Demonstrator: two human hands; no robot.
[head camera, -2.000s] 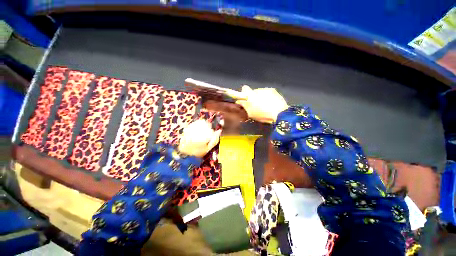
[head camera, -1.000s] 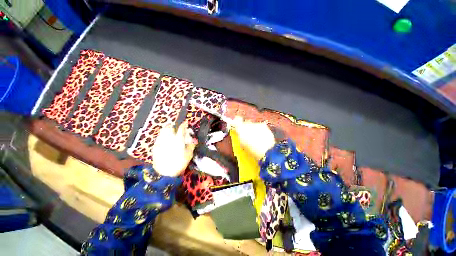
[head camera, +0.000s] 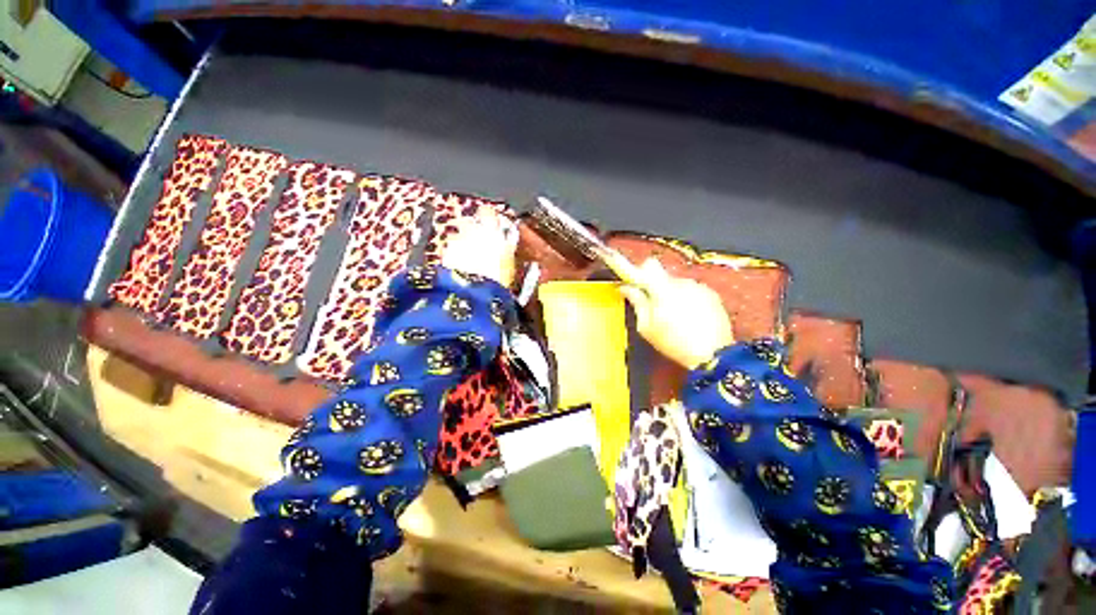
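Leopard-print panels (head camera: 289, 258) lie in a row of slanted strips at the left of the dark machine bed. My left hand (head camera: 483, 246) is on the upper end of the rightmost strip; its fingertips are blurred, so its grip cannot be told. My right hand (head camera: 683, 315) holds a flat brush (head camera: 577, 231) by its pale handle, the dark wide end pointing up and left, above the brown pieces. A yellow piece (head camera: 587, 348) lies below, between my hands. A dark green piece (head camera: 553, 499) and white pieces (head camera: 721, 517) lie nearer me.
Brown panels (head camera: 827, 358) line the right side of the grey bed (head camera: 769, 198). Mixed scraps and black strips (head camera: 968, 481) lie at the lower right. The pale wooden edge (head camera: 216, 439) runs in front. Blue machinery (head camera: 769, 36) overhangs the back. A blue bucket (head camera: 54, 240) stands at the left.
My left hand has moved up and right onto the last leopard strip. My right hand has moved right, and the brush shows clear of the pieces. The dark and white scraps between my hands are now mostly covered.
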